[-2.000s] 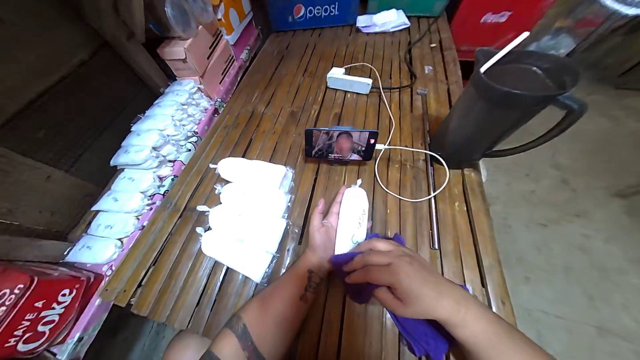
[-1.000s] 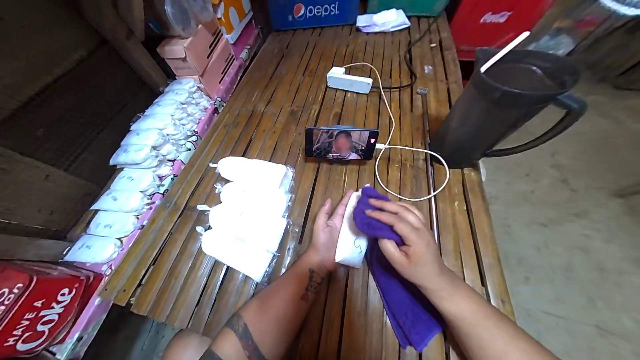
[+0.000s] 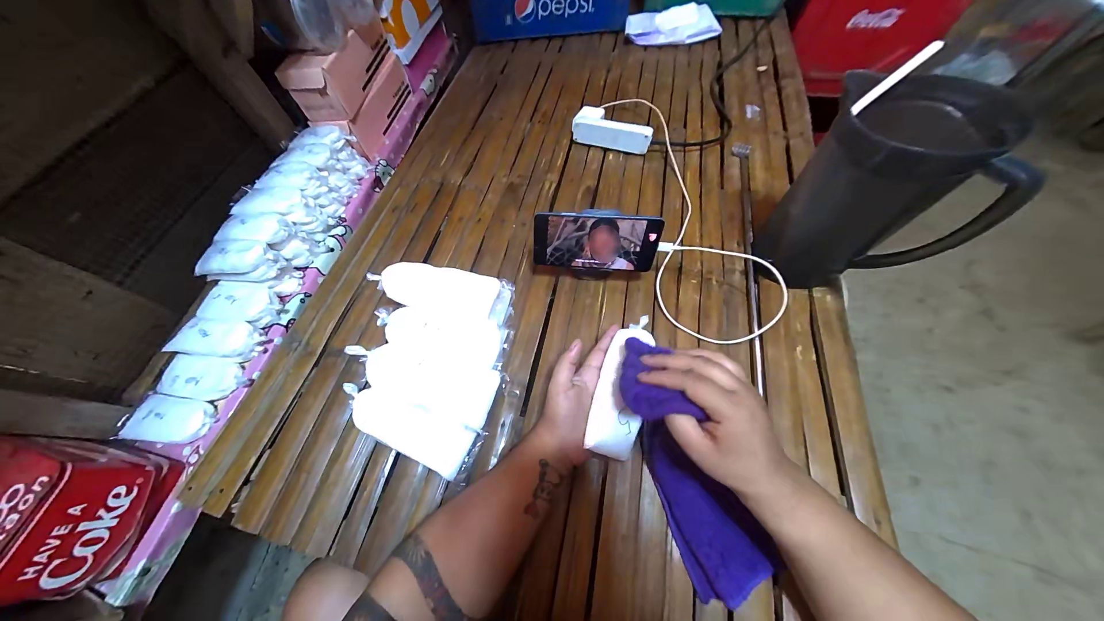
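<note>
My left hand [image 3: 575,398] holds a knotted plastic bag of white contents [image 3: 614,405] from its left side, low over the bamboo-slat table [image 3: 586,526]. The bag bears a handwritten mark near its lower end, and its knot points away from me. A purple cloth [image 3: 707,509] is bunched in my right hand [image 3: 711,405] and pressed on the bag's right side; its loose end hangs down toward me. Several similar white bags [image 3: 431,362] lie side by side left of my left hand, knots to the left.
A phone [image 3: 599,242] stands propped beyond my hands, its white cable [image 3: 785,297] looping right toward a white power strip [image 3: 612,134]. A dark pitcher [image 3: 871,172] stands at the right edge. Many white bags [image 3: 237,302] line a pink-covered ledge at left, above a red crate [image 3: 86,517].
Two seconds ago the purple cloth was at the bag's lower end; my right hand has since moved it up along the bag's right side. My left hand stays at the bag.
</note>
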